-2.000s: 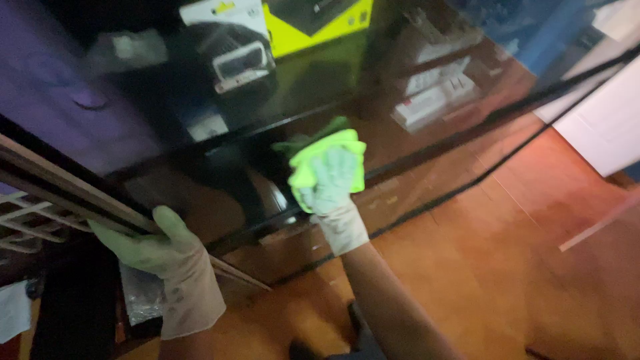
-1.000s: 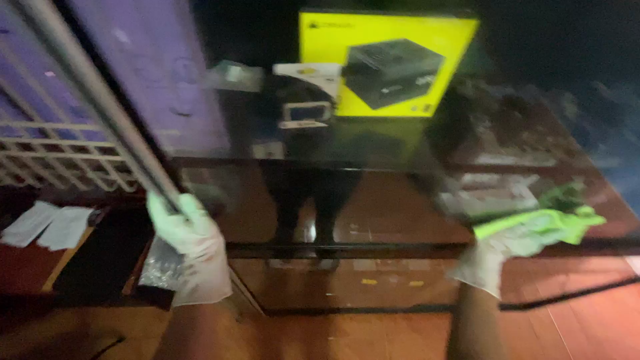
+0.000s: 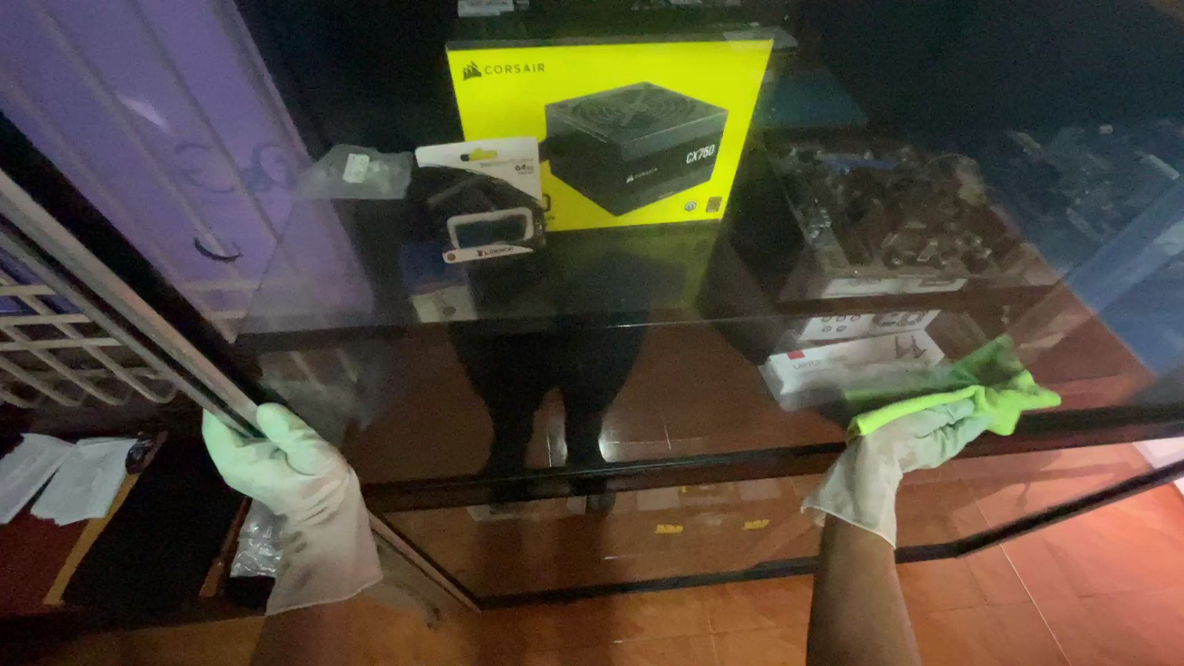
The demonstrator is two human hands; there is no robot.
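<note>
My left hand (image 3: 291, 481), in a pale latex-like glove, grips the metal edge frame (image 3: 176, 333) of a glass display case at the left. On the right, my right hand (image 3: 902, 458), gloved too, holds a lime-green cloth (image 3: 990, 398) against the glass pane (image 3: 592, 388) near its lower dark rail. The cloth's reflection shows just above it. Behind the glass stand a yellow Corsair power supply box (image 3: 490, 120) and a Kingston flash drive in a blister pack (image 3: 490, 199).
Inside the case, a small plastic bag (image 3: 356, 173), circuit-board parts (image 3: 888, 213) and a white box (image 3: 814, 365) are on the right and left. A white wire rack (image 3: 83, 351) and papers (image 3: 83, 476) lie at the left. Tiled floor (image 3: 740, 629) shows below.
My right hand with the green cloth has moved right along the glass, away from my left hand. My left hand stays on the frame. The view has turned.
</note>
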